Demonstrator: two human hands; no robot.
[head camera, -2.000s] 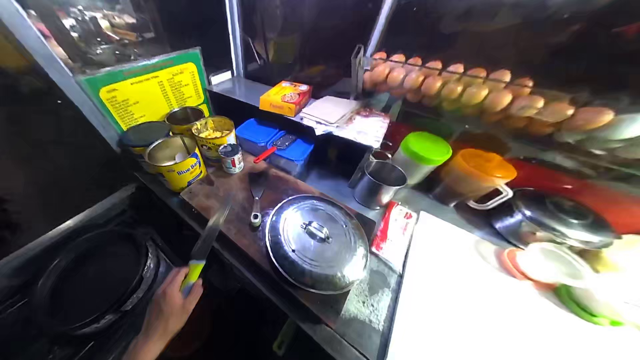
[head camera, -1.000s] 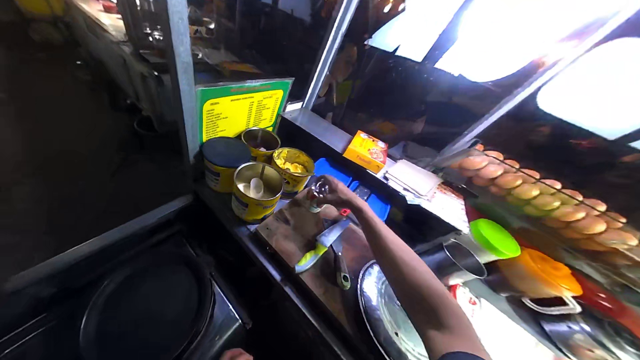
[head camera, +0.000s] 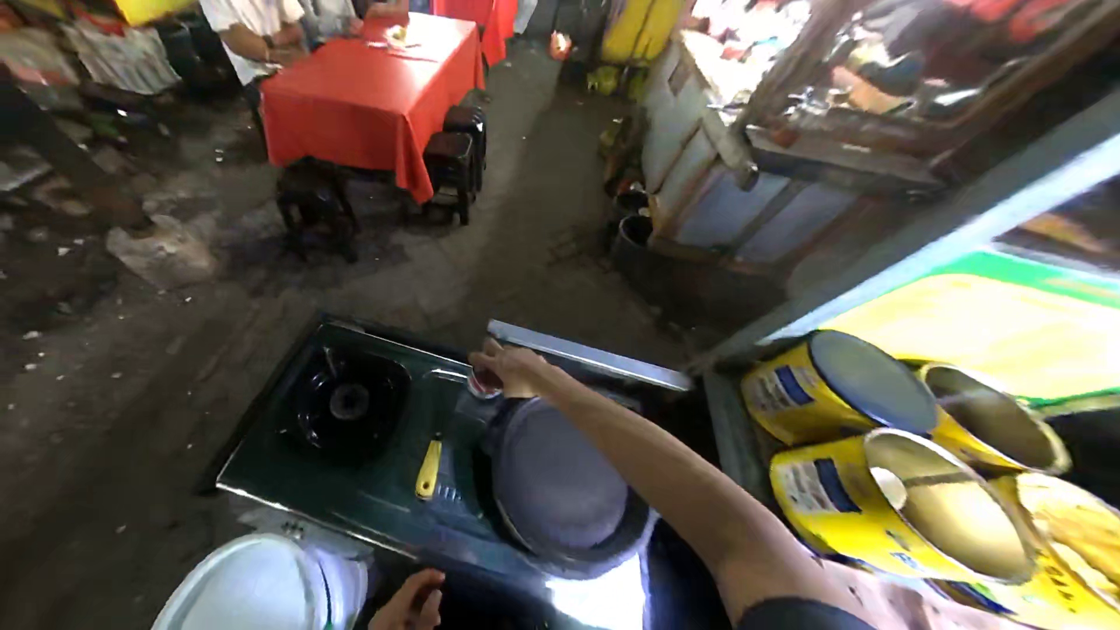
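Observation:
My right hand reaches across to the far side of a two-burner gas stove, its fingers around a small can by the stove's far edge. Under my forearm, a dark round pan covers the right burner. The left burner is bare. Between the two lies a yellow-handled tool; its kind cannot be told. My left hand is low in the view, in front of the stove's near edge, fingers apart and holding nothing visible.
Several yellow cans stand at the right beside a metal post. A white lidded bucket sits at lower left. A metal bar runs behind the pan. Beyond are a red-covered table, stools and a seated person.
The view has swung left to the stove. My right hand has moved from beside the yellow cans, where it held a small can, to the stove's far side. My left hand shows more fully.

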